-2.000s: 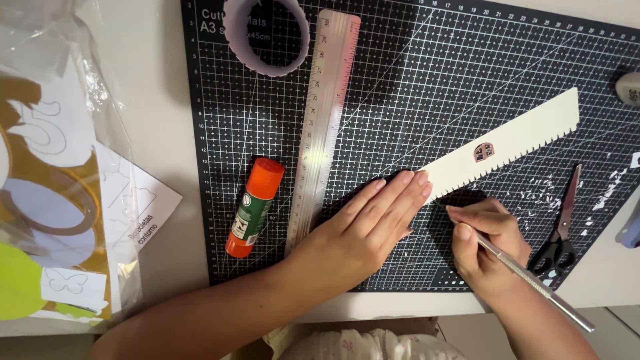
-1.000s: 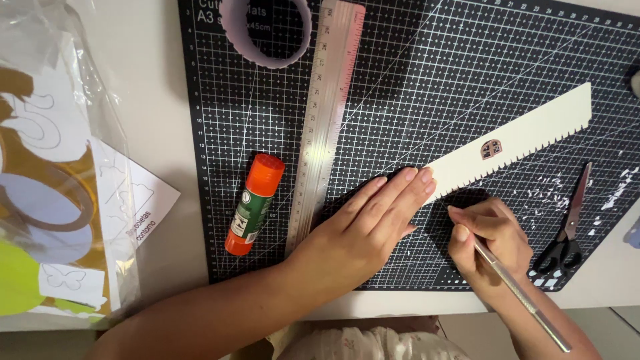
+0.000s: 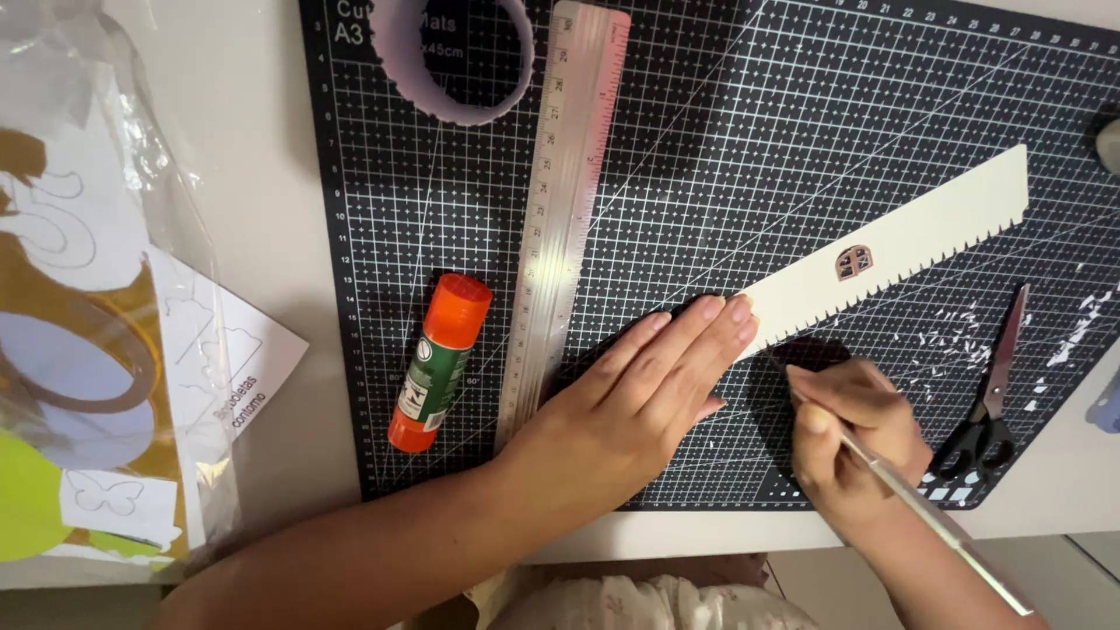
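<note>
My left hand [image 3: 647,385] lies flat, its fingertips pressing the lower left end of a white paper strip [image 3: 927,214] on the black cutting mat [image 3: 700,219]. Small notches run along the strip's lower edge, and a brown window-shaped piece [image 3: 853,262] sits on it. My right hand [image 3: 862,437] grips a slim metallic craft knife [image 3: 936,516] like a pen, just below the strip's notched edge; the tip is hard to make out in shadow. Left of my left hand lies a clear ruler [image 3: 564,210], with an orange and green glue stick [image 3: 440,363] beyond it.
Black-handled scissors [image 3: 993,394] lie right of my right hand among white paper scraps [image 3: 954,337]. A pale purple scalloped ring [image 3: 455,109] stands at the upper left of the mat. Along the left side are a clear plastic bag [image 3: 166,192] of paper cut-outs and a printed sheet [image 3: 262,341].
Since the first frame the white strip has shifted slightly to the right relative to my left fingers. My right hand stays just below its edge with the craft knife.
</note>
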